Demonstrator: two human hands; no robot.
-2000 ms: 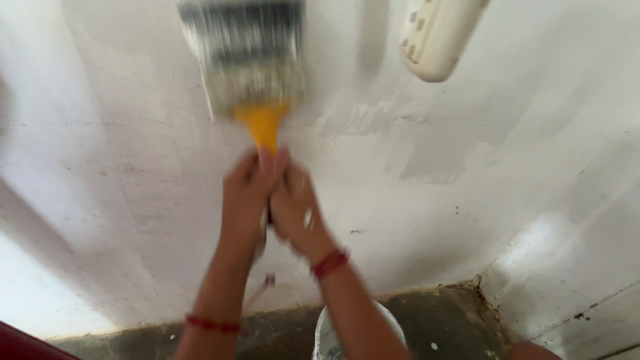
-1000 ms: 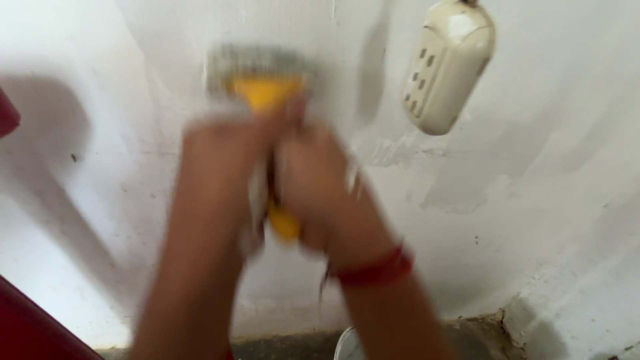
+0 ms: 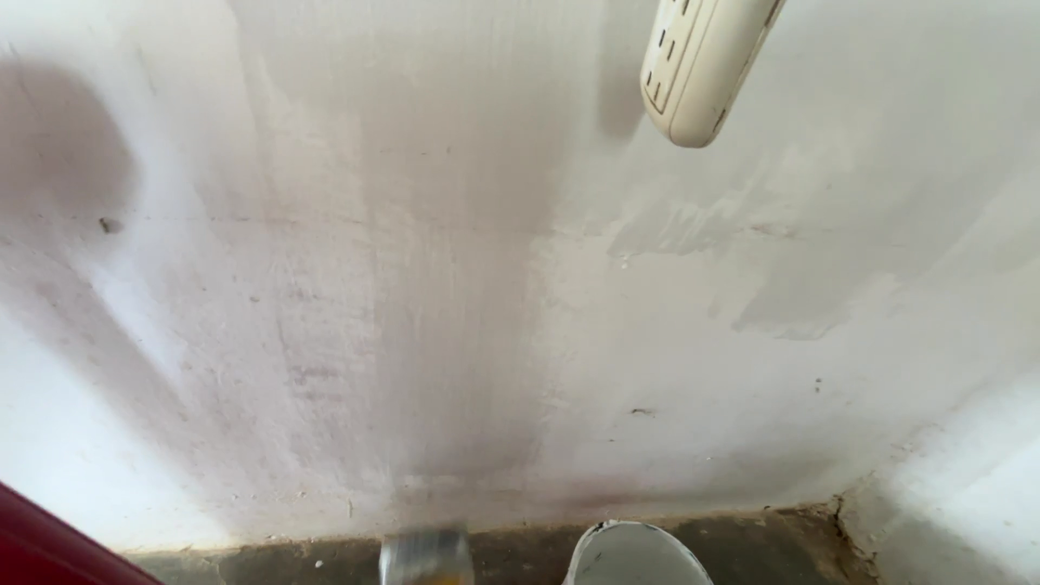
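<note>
A wide paintbrush shows at the bottom edge, left of the middle, blurred, with its bristles upward and a bit of yellow below them. Neither my left hand nor my right hand is in view, so their hold on the brush is hidden. The wall fills most of the view, with streaky whitish paint and a darker vertical band above the brush. To the right of the brush, a white bucket is cut off by the lower edge.
A cream plastic fixture with slots juts in at the upper right. Dark, paint-spotted floor runs along the wall's foot to a cracked corner. A red object occupies the lower left corner.
Both hands, closed around the yellow brush handle in the earlier frames, have left the view. The brush has moved from the upper wall down to the bottom edge.
</note>
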